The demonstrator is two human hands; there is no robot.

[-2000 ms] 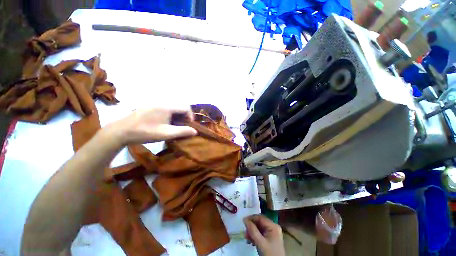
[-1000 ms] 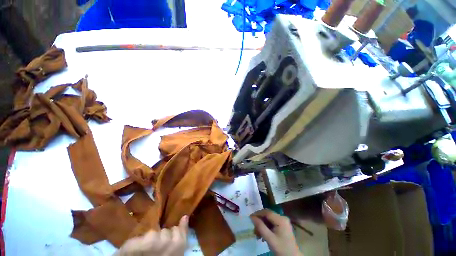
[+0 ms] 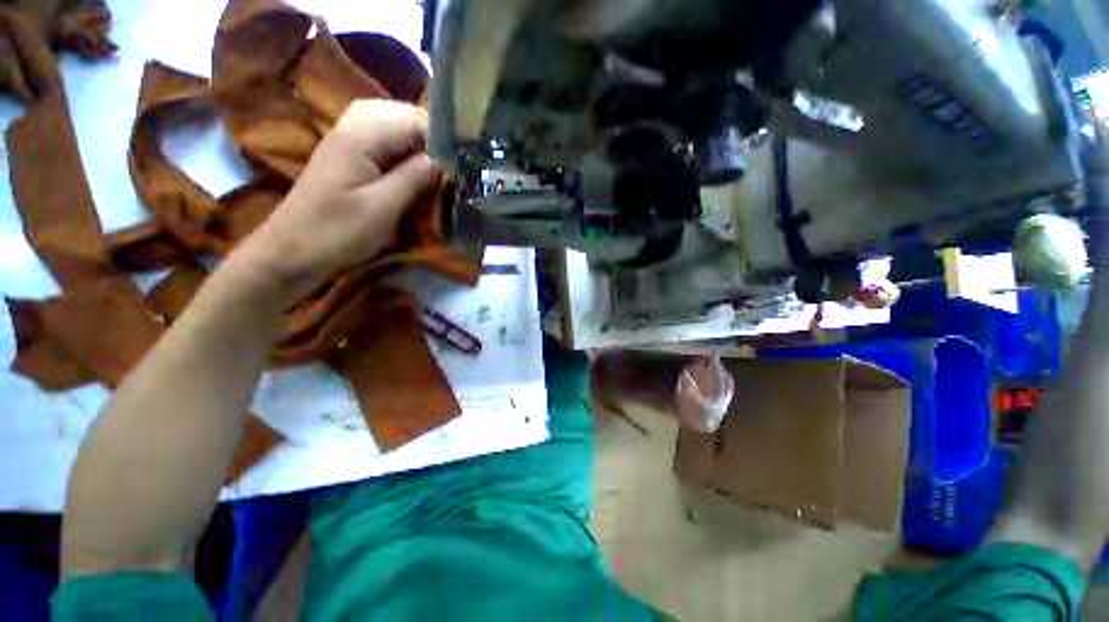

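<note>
My left hand [image 3: 365,176] is closed on the rust-brown garment pieces [image 3: 286,103] right beside the needle area of the off-white sewing machine [image 3: 900,146]. Its fingertips are partly hidden by the cloth and the machine head. The crumpled pieces and flat straps spread over the white table [image 3: 505,413] under and around my left forearm. Reddish thread snips [image 3: 450,331] lie next to the cloth's right side. My right forearm rises along the right edge of the picture, and my right hand is cut off by that edge.
A clear plastic bag or cup with pinkish contents [image 3: 704,394] hangs below the machine, beside an open cardboard box [image 3: 778,450] on the floor. Blue bins [image 3: 961,413] stand behind the box. A pale green rounded thing [image 3: 1048,253] is at the right. My green-clothed lap is below the table edge.
The view has shifted right and down. My left hand has moved from the near cloth up to the machine. My right hand has left the table edge and passed out of view at right.
</note>
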